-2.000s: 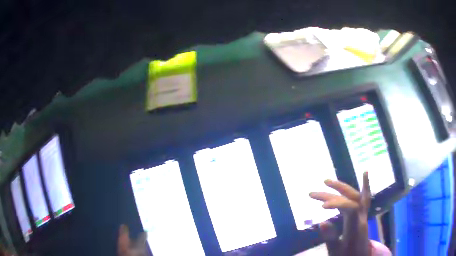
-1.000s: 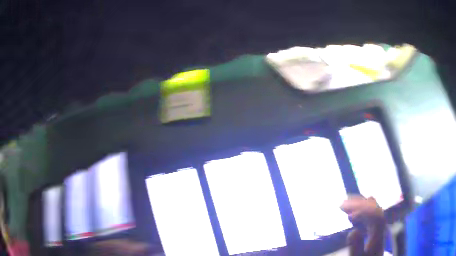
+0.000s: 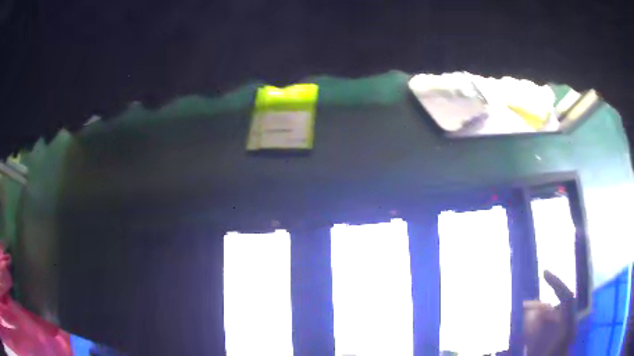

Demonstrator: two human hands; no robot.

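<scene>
Several smartphones stand in a row across the lower middle and right, their screens glaring white. They are the far-left phone (image 3: 257,292), the second phone (image 3: 372,288), the third phone (image 3: 475,278) and the far-right phone (image 3: 554,233). A dark phone tray (image 3: 582,243) frames them at the right. My right hand (image 3: 549,323) is at the lower right, blurred, over the lower part of the far-right phone, one finger raised across its screen. It holds nothing that I can see. My left hand is not in view. The lower ends of the left two phones are cut off.
A yellow-green pack (image 3: 283,126) lies behind the phones. A white shallow tray (image 3: 445,118) with crumpled white material and something yellow is at the back right. Blue crate (image 3: 608,313) is at lower right. Pink cloth (image 3: 31,323) is at lower left. Black foam hangs above.
The view has shifted. The phone group at left and my left hand are out of the picture. My right hand has gone from the third phone's edge to the far-right phone, one finger now extended.
</scene>
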